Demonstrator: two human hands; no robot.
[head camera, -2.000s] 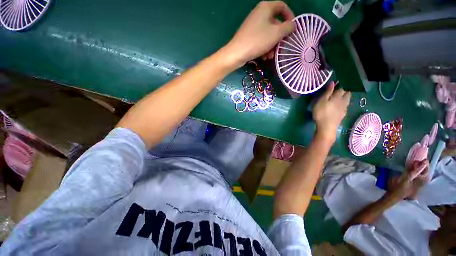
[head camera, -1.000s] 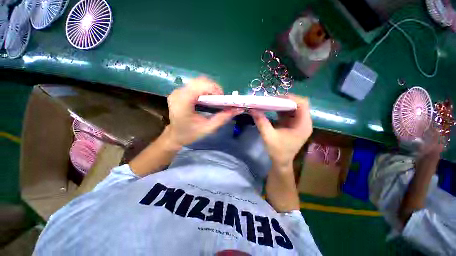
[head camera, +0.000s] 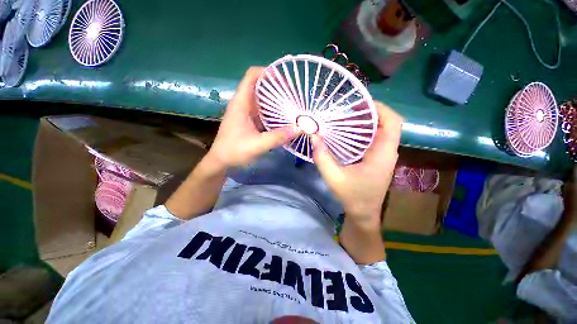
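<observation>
A round pink-white fan grille (head camera: 341, 120) is held up in front of my body, its spoked face turned towards the camera. My left hand (head camera: 250, 126) holds its left rim, the thumb at the hub. My right hand (head camera: 364, 161) holds its right rim, the thumb just below the hub. A small ring shows around the hub. Loose shiny trim rings (head camera: 334, 53) lie on the bench behind the grille, mostly hidden by it.
The press fixture (head camera: 379, 31) stands beyond the grille. A grey switch box (head camera: 457, 77) with a pale cable is right of it. Grilles lie at the left and right. A carton (head camera: 60, 190) and a smaller carton (head camera: 414, 212) stand below the bench. A person's sleeve shows at right.
Since one second ago, the grille in my hands has tilted from edge-on to face the camera. Two seconds ago, my left hand held a grille near the press and my right hand was apart from it.
</observation>
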